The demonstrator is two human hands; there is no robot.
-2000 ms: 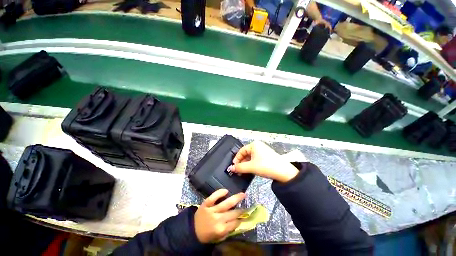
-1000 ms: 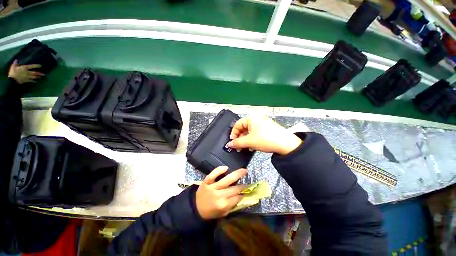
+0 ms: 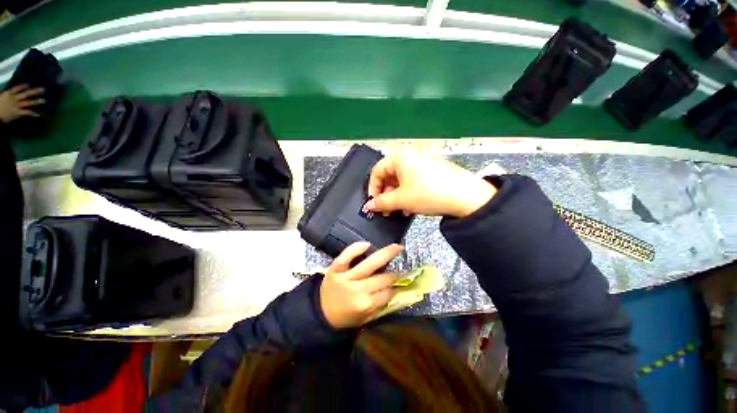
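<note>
A black box-shaped speaker (image 3: 338, 211) lies tilted on the silvery covering in front of me. My right hand (image 3: 404, 187) is over its right part, with thumb and finger pinching a small dark label with pale print (image 3: 368, 208) at the panel surface. Whether the label is stuck cannot be told. My left hand (image 3: 360, 286) rests at the speaker's near edge, fingers on it, and holds yellow backing paper (image 3: 420, 285) under the fingers.
Two black units with handles (image 3: 182, 165) stand at the left, another (image 3: 109, 274) nearer. More units (image 3: 562, 73) are on the green conveyor (image 3: 388, 121). A perforated strip (image 3: 606, 232) lies at right on the silvery covering (image 3: 679, 202). Another person's hand (image 3: 20, 102) touches a black unit at far left.
The view has tilted down, so the bench sits higher in the picture. Another person's hand has appeared at the far-left unit since the first frame. My hands keep nearly the same place on the speaker.
</note>
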